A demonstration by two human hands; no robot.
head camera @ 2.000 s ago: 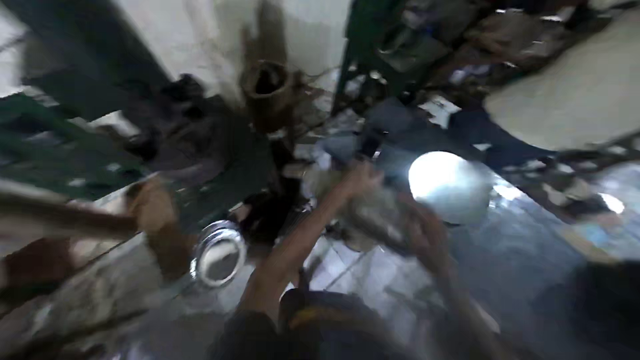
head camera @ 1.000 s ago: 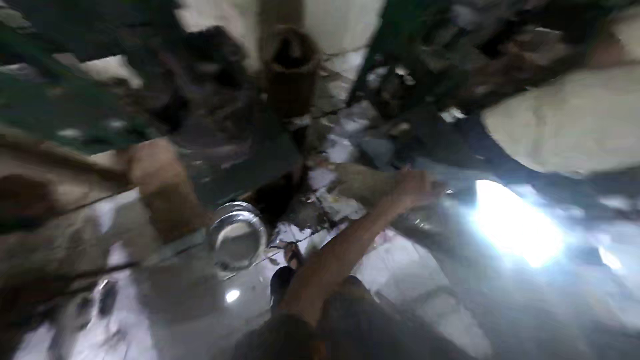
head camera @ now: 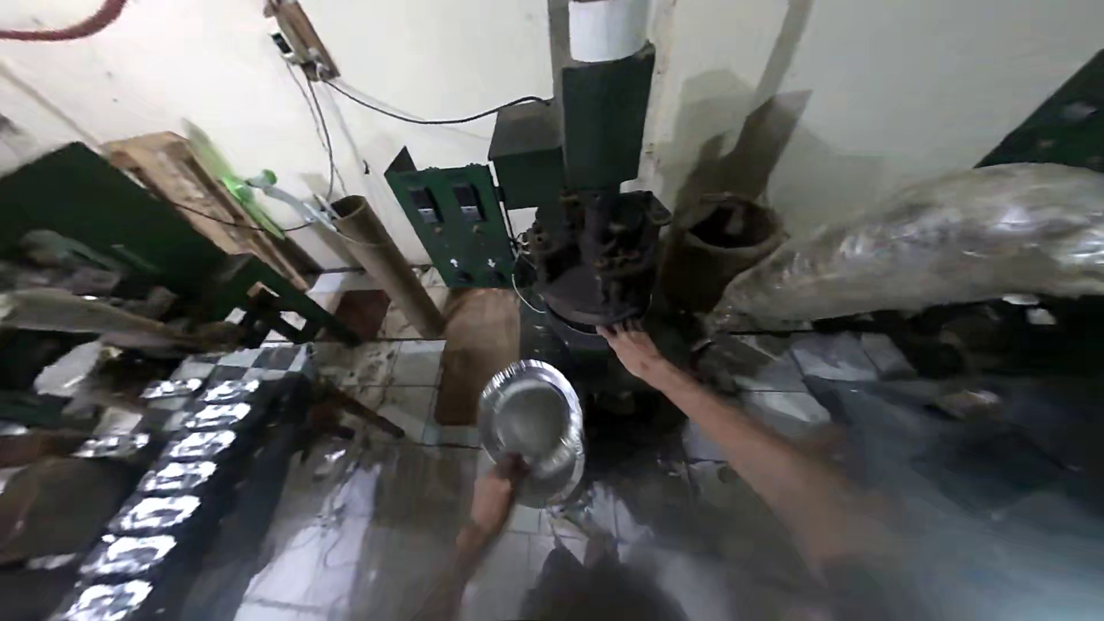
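My left hand (head camera: pixel 500 492) grips a round, shiny metal bowl or pan (head camera: pixel 535 423) by its near rim, low at the centre of the view. My right hand (head camera: pixel 631 343) reaches forward to the lower front edge of a dark, dirty machine head (head camera: pixel 595 276); its fingertips are at that edge, partly hidden under it. Whether they grip anything cannot be made out. The machine has a green housing (head camera: pixel 608 121) and, on its left, a green control panel (head camera: pixel 457 228) with two switches.
Rows of shiny metal pieces (head camera: pixel 181 474) lie on a dark surface at the left. Tall tubes (head camera: pixel 388 259) lean near the wall. A brown open-topped cylinder (head camera: pixel 733 228) and a large plastic-wrapped roll (head camera: pixel 931 241) are on the right. A wooden board (head camera: pixel 479 354) stands on the tiled floor.
The view has swung strongly toward the machine. My left hand now holds the metal bowl or pan, and my right hand is at the machine's lower edge.
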